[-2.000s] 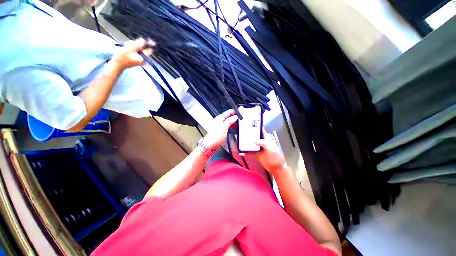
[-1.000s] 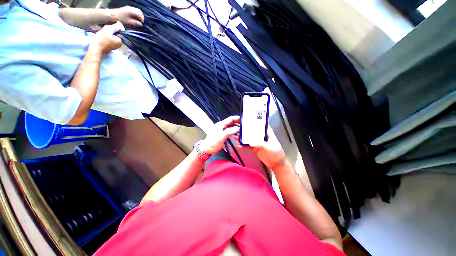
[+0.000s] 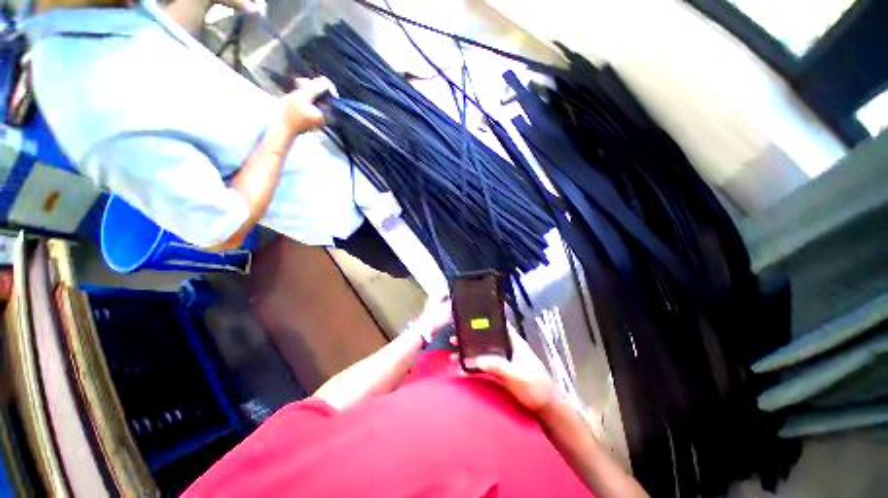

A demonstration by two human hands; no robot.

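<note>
A smartphone is upright in front of my body, its screen dark with a small yellow-green patch. My right hand holds its lower right part, with the thumb on the lower edge. My left hand is at the phone's left side, partly hidden behind it; its grip is unclear. Beyond the phone lies a pile of narrow black strips. To its right, a larger heap of black strips runs down the table.
A person in a light blue shirt stands at the left, holding black strips. Below are a blue bin, a blue machine and long layered boards. Thin white strips lie on the table. A grey-green curtain hangs at right.
The phone has moved lower in the view, and its screen went from bright white to dark. The other person's hands have moved apart. The whole view has shifted.
</note>
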